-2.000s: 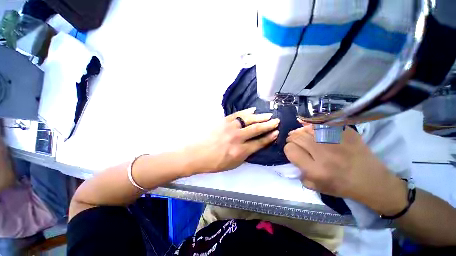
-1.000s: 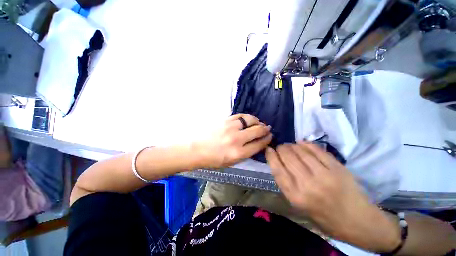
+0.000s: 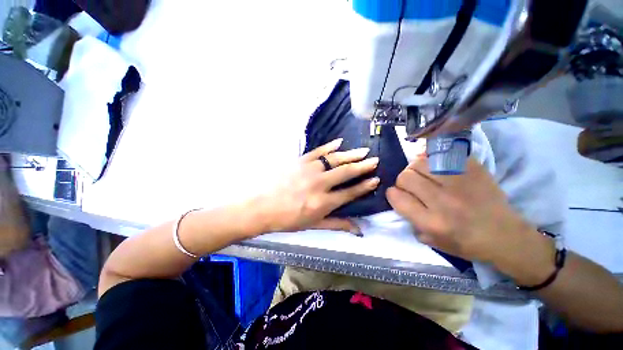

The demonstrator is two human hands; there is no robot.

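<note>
A dark navy fabric piece (image 3: 391, 160) lies under the presser foot (image 3: 377, 128) of the white sewing machine head (image 3: 372, 61). Pale cloth (image 3: 522, 171) spreads to its right. My left hand (image 3: 311, 191) lies flat on the dark piece, palm down, fingers apart, just left of and below the foot. My right hand (image 3: 447, 208) is curled at the dark piece's right edge, below the grey-blue knob (image 3: 449, 156), with its fingertips closed on the fabric. The exact grip is partly hidden. Dark cloth also shows below my right hand.
A white piece with a ragged dark edge (image 3: 89, 109) lies at the left near a neighbouring grey machine (image 3: 27, 102). A measuring tape (image 3: 341, 265) runs along the front edge. A blue bin (image 3: 253, 287) is below the table. A person's arm (image 3: 10, 212) shows at the far left.
My left hand has opened from a bunched pose and spread flat on the dark fabric. My right hand has moved up and right, from lying across the cloth to curled at its edge. The view has shifted.
</note>
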